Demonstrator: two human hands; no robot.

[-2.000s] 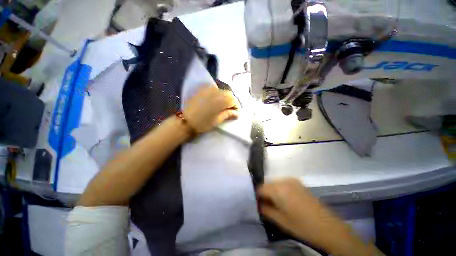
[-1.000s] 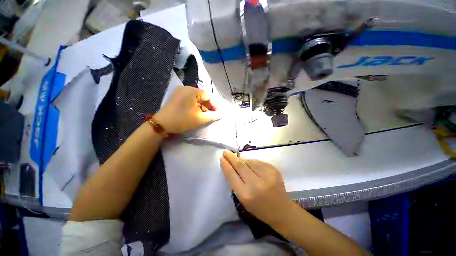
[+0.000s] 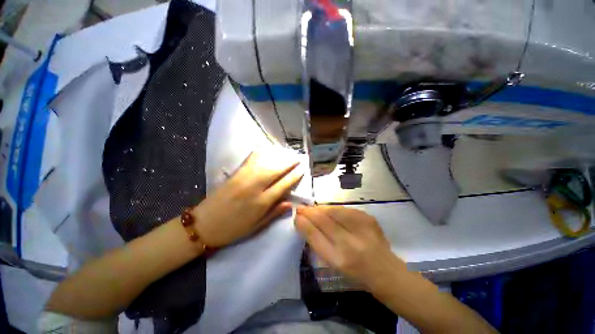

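Observation:
A garment panel with a pale grey-white side (image 3: 251, 280) and a dark speckled part (image 3: 160, 150) lies on the table left of the needle area and hangs over the front edge. My left hand (image 3: 244, 202) rests on the pale cloth, fingers pointing at the brightly lit needle area. My right hand (image 3: 346, 241) pinches the cloth's right edge just in front of the needle area. The chrome cover (image 3: 328, 85) of the white sewing machine (image 3: 417, 39) hides the needle.
A grey fin-shaped piece (image 3: 427, 179) lies on the bed under the machine arm. Scissors with yellow and green handles (image 3: 571, 205) lie at the right end. Blue basket-like plastic (image 3: 486, 303) shows below the table edge at the right.
The view has moved closer to the machine. My left hand has gone from a raised, curled grip to lying flatter on the cloth. My right hand has come up to the cloth edge by the needle area.

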